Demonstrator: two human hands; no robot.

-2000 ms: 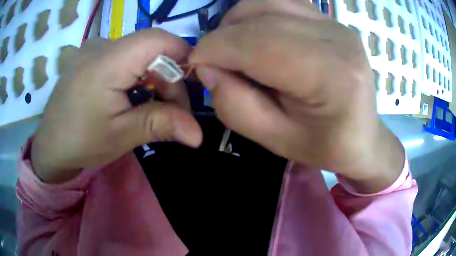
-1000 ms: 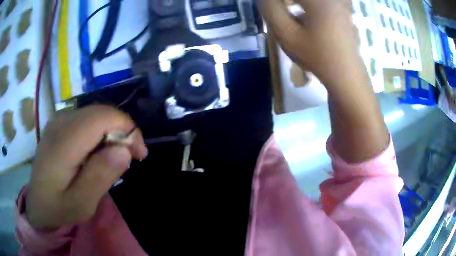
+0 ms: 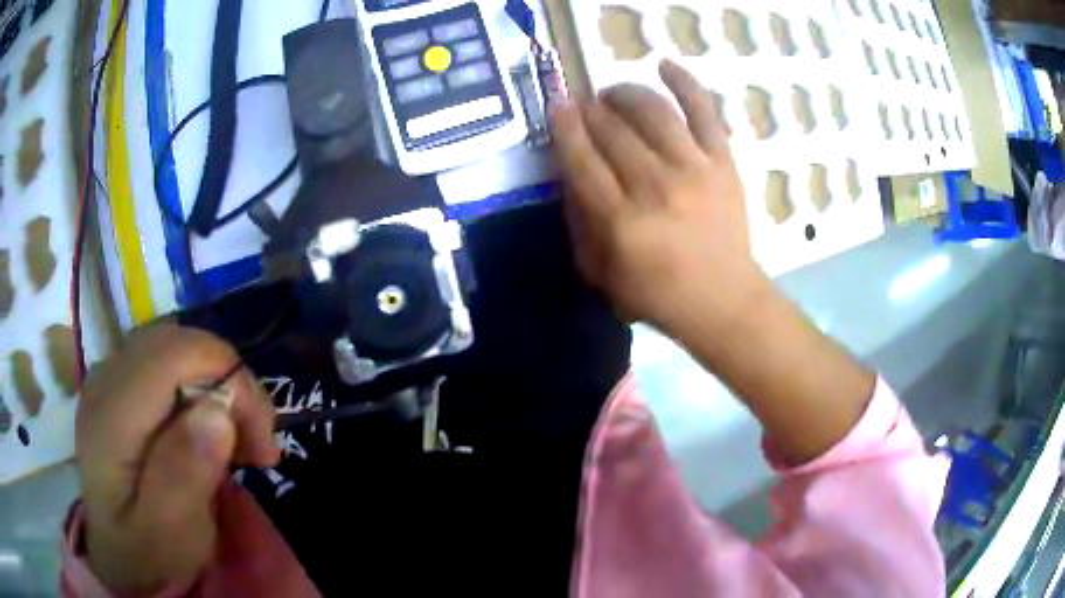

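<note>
My left hand [image 3: 169, 450] is at the lower left, closed on a small pale connector [image 3: 208, 397] between thumb and fingers, with a thin dark lead. My right hand [image 3: 654, 193] is right of the grey meter [image 3: 450, 88], palm down. Its fingertips are by the small metal contact terminals [image 3: 540, 88]; whether they grip anything there is hidden. The meter has dark keys and a yellow button; its display is cut off by the top edge. The silver square fixture [image 3: 456, 278] around a black disc with a brass-coloured centre stands below the meter, joined to a dark holder.
White foam trays with brown cutouts lie at far left [image 3: 12, 350] and right [image 3: 747, 58]. A thick black cord [image 3: 222, 117] and a yellow strip [image 3: 123, 210] run left of the meter. A blue stool [image 3: 975, 210] is at far right. The black-clad lap is below.
Earlier both hands were together at the connector. My right hand has moved away to the meter's right side. My left hand still holds the connector, lower down. The meter and fixture show more fully.
</note>
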